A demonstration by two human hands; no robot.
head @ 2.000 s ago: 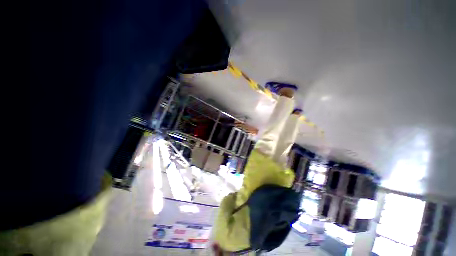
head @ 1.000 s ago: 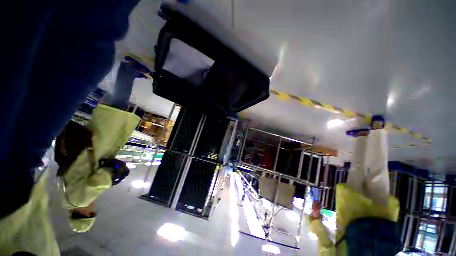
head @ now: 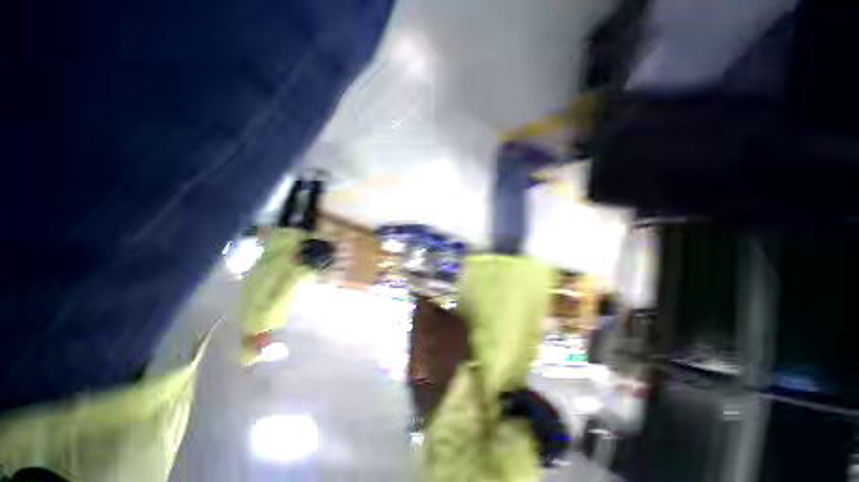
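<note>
The view is upside down and strongly blurred, and neither of my hands can be made out. A large dark blue cloth surface fills the left side, close to the lens. Pale yellow smock cloth lies below it at the bottom left. A bulky black bag or case with a pale grey part stands out at the upper right, close by. What holds or bears it cannot be told.
A person in a yellow smock with a brown shoulder bag is at the centre. Another person in yellow is farther left. Dark rack panels stand at the right. Glossy floor shows at the top.
The view has swung so that the black bag, the racks and the person with the brown bag lie farther right and look larger. The person with the dark backpack has left the picture.
</note>
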